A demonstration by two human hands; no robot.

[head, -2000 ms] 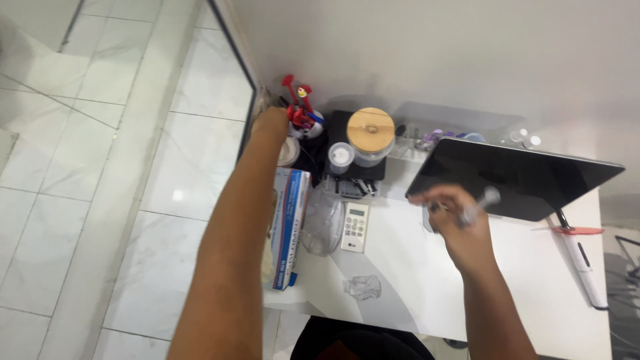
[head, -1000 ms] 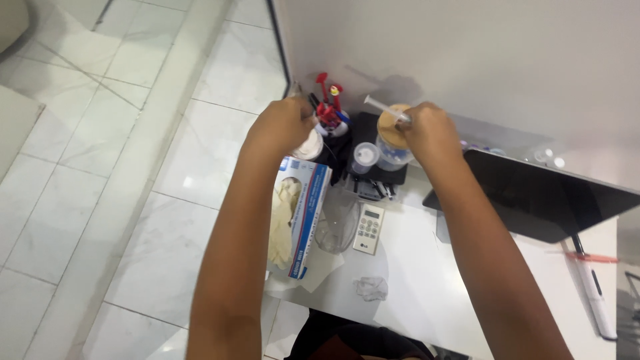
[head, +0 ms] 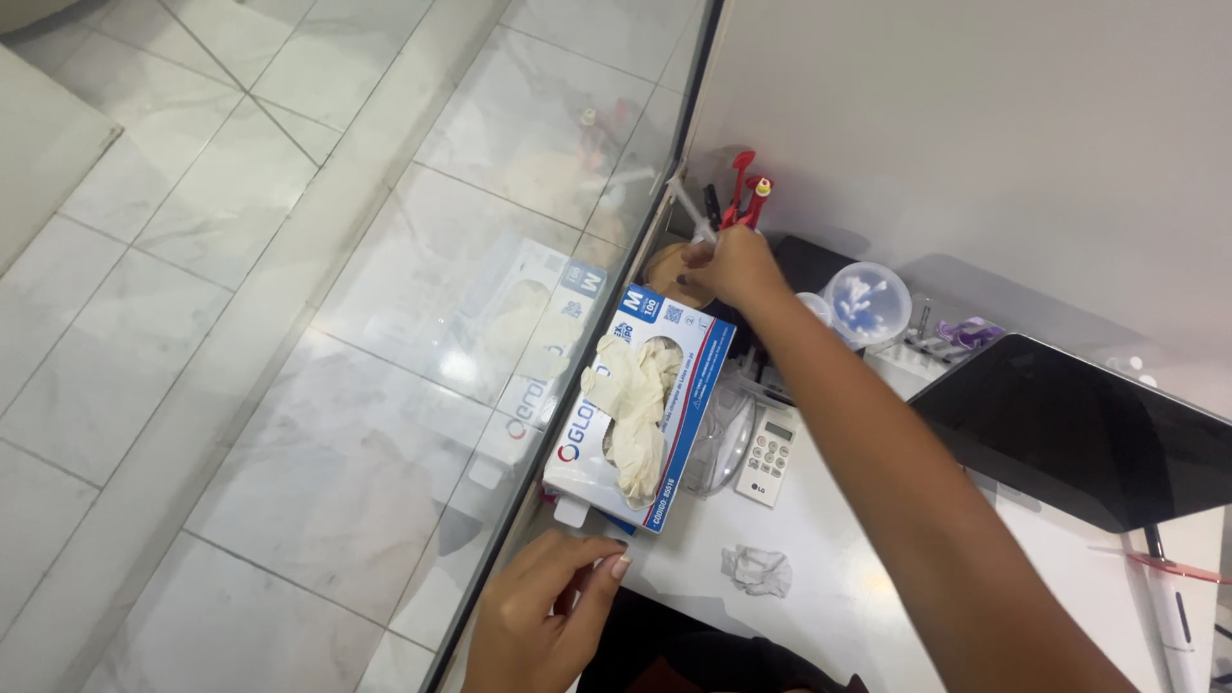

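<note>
My right hand (head: 736, 269) reaches across to the far left corner of the table, its fingers around the lower end of a clear plastic syringe (head: 691, 207) that points up and left. Those fingers are also over a round wooden lid (head: 664, 271); whether they grip it is unclear. To the right, a clear jar of cotton swabs (head: 867, 303) stands uncovered. My left hand (head: 558, 611) is low, near the front edge, fingers curled and thumb close to the index finger, with nothing visible between them. Latex gloves (head: 637, 414) bulge from the glove box (head: 688, 481) between the hands.
A glass panel (head: 568, 428) borders the table on the left. Around the table are red-handled tools (head: 746, 192), a white remote control (head: 769, 457), a crumpled clear wrapper (head: 757, 571), a black-screened tablet (head: 1078, 423) and a white pen-like device (head: 1169, 616).
My right hand has moved left with the syringe, from the swab jar to the far corner. My left hand has come back toward the front edge. The wooden lid is off the swab jar.
</note>
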